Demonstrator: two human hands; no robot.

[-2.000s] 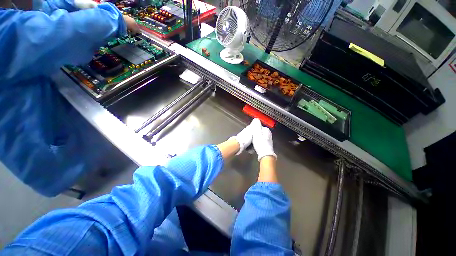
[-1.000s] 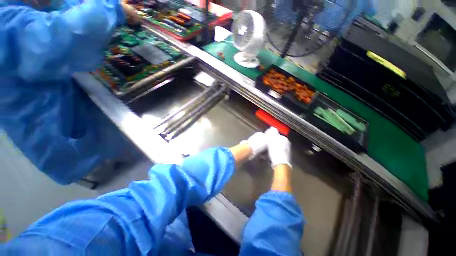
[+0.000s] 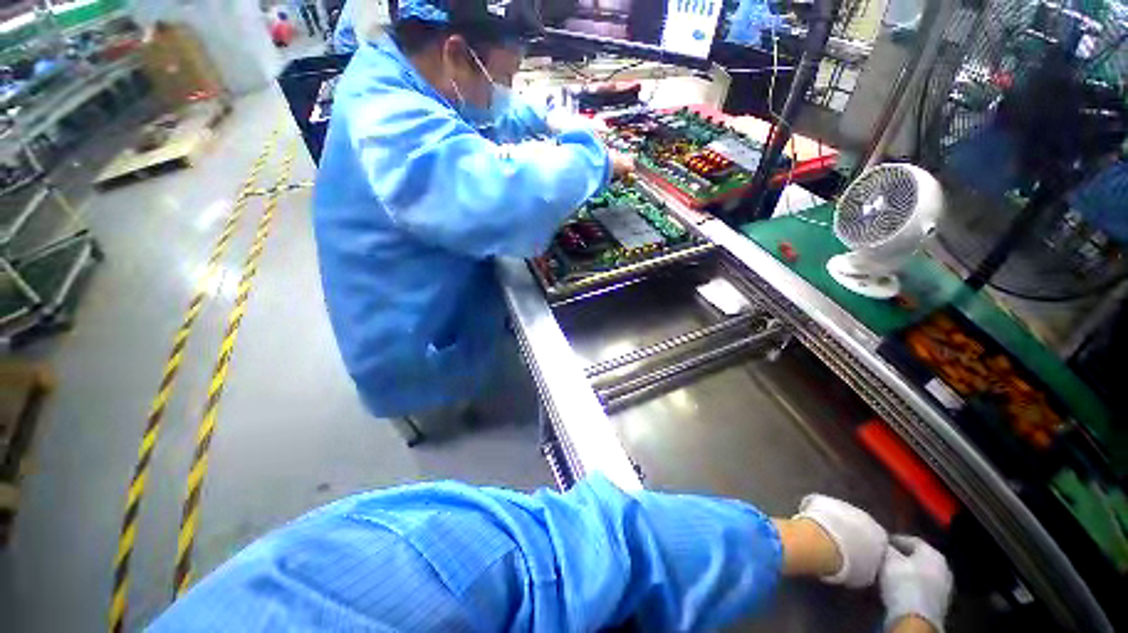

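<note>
My left hand (image 3: pixel 847 540), in a white glove, is at the lower right over the steel surface between the rails. My right hand (image 3: pixel 915 581), also gloved, touches it on the right; its forearm is cut off by the bottom edge. The fingers meet, and I cannot tell whether anything is between them. A red-orange bar (image 3: pixel 907 471) lies just beyond the hands, below the far rail. The steel surface (image 3: pixel 742 439) shows to their left.
A person in blue (image 3: pixel 433 210) works at a green circuit board (image 3: pixel 619 233) at the line's far end. Another board (image 3: pixel 705 148) sits behind. A white fan (image 3: pixel 884 223), a tray of orange parts (image 3: pixel 977 377) and green strips (image 3: pixel 1095 513) stand beyond the far rail (image 3: pixel 854 371). Cross bars (image 3: pixel 687 359) span the line.
The view has swung left and up, so my hands and the trays appear farther right and the other person and walkway show more fully. My hands remain together near the red-orange bar.
</note>
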